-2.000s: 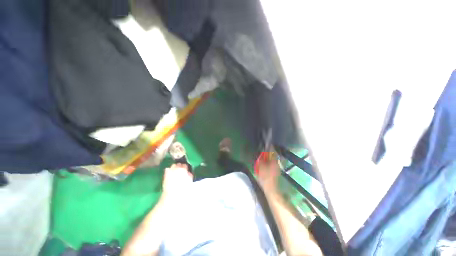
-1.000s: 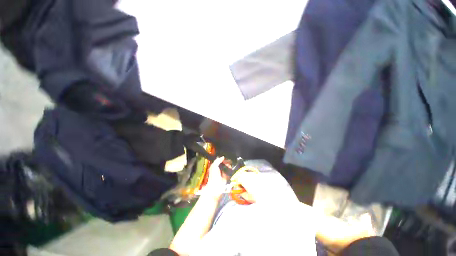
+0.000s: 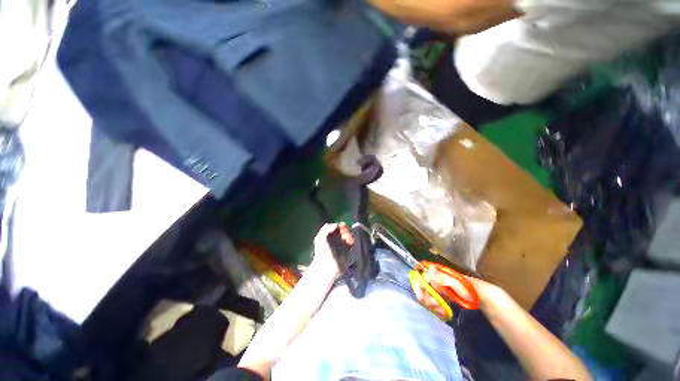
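My left hand is closed around a black bundle of long dark strips, with a dark hook-like end above it. My right hand holds scissors by their orange and yellow loop handles. The silver blades point up and left, close to the bundle; whether they touch it I cannot tell. Both hands are low in the view, in front of light blue clothing.
A grey-green blazer lies over the edge of the white table at the left. An open cardboard box with clear plastic stands ahead right. Plastic-wrapped dark goods lie at the right. Another person's arm shows at the top.
The view has turned right, bringing the cardboard box into sight. The black bundle in my left hand shows more clearly. The scissors have moved away to the right of my left hand.
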